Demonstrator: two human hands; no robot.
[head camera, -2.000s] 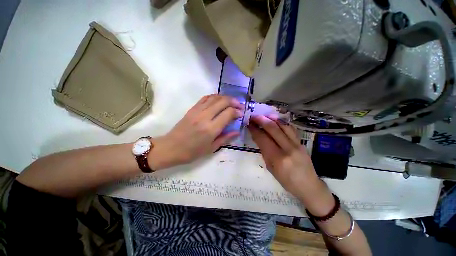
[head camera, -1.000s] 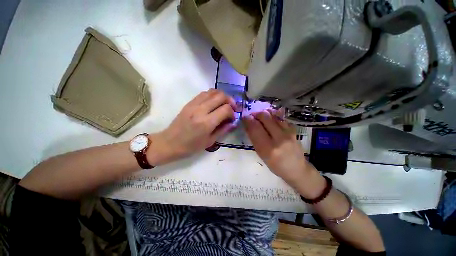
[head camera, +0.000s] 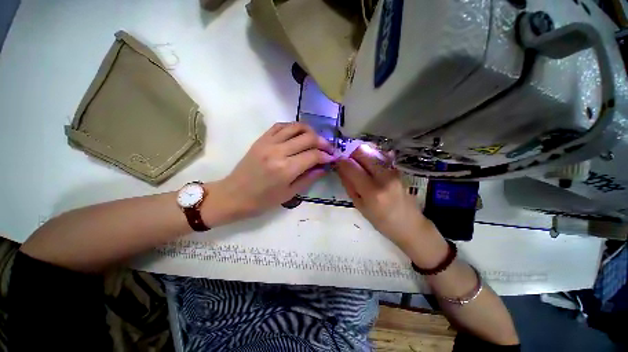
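My left hand (head camera: 281, 165) and my right hand (head camera: 377, 189) meet at the needle area of the sewing machine (head camera: 441, 75). The fingertips of both hands pinch a small piece of cloth (head camera: 348, 148), washed out by the bright purple-white light. Its shape is mostly hidden by fingers and glare. The presser foot and needle are too small and bright to make out well. Joined khaki pieces (head camera: 310, 48) lie behind the needle, partly behind the machine head. A khaki patch pocket (head camera: 138, 110) lies flat on the table left of my hands, its folded edges showing.
A smartphone (head camera: 451, 210) with a lit screen lies right of my right hand, under the machine head's edge. A printed ruler (head camera: 275, 260) runs along the near table edge. Loose thread lies by the pocket's upper right side. Dark khaki cloth (head camera: 141, 309) hangs below the table at left.
My hands have shifted slightly and my fingertips are closer together at the needle. The view has moved a little. The pocket and the joined pieces look unchanged.
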